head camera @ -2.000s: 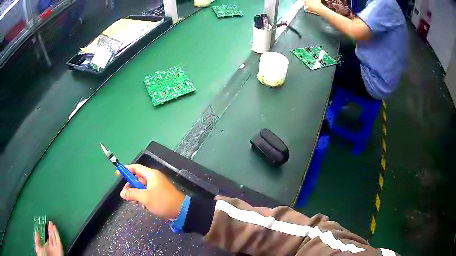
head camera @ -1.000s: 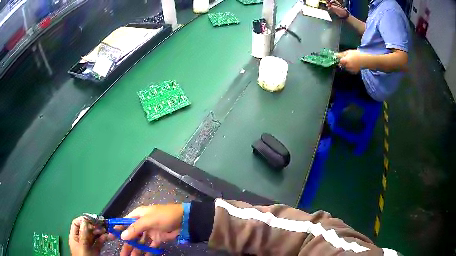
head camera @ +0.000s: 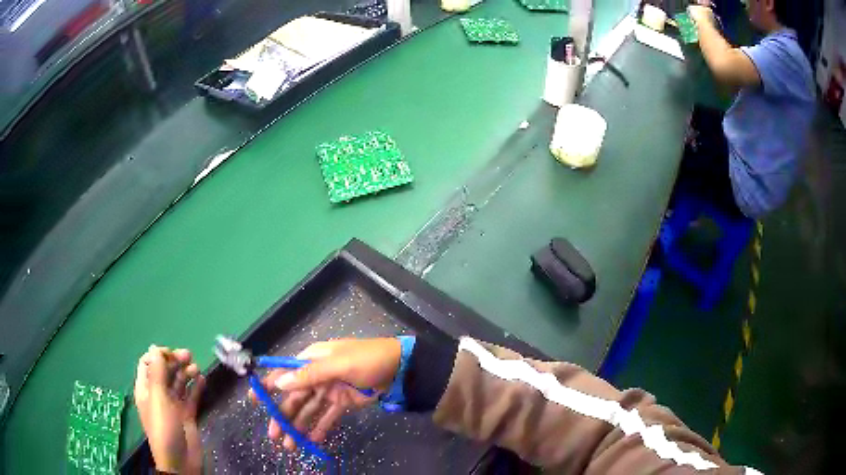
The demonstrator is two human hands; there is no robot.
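Observation:
My right hand [head camera: 329, 385] holds the blue-handled flush cutters [head camera: 243, 360] over the black tray [head camera: 422, 295]. The cutter handles are spread apart and the metal jaws point up and left. My left hand [head camera: 170, 408] is raised at the tray's left rim, just left of the jaws and apart from them. Its fingers are curled; whether it holds something small cannot be made out. A green PCB panel [head camera: 95, 427] lies on the bench left of my left hand. Tiny bright lead clippings [head camera: 348, 315] are scattered in the tray.
Another PCB panel [head camera: 364, 165] lies beyond the tray. A black case [head camera: 564, 271], a white tub [head camera: 578, 136] and a tool cup [head camera: 562, 74] stand right of it. A parts tray [head camera: 301, 57] is at the far side. A person in blue [head camera: 768, 121] works at the right.
The cutters left my left hand's fingertips, after swinging down from above the tray's left side earlier. My left hand had moved up from the near-left panel. The view has shifted left.

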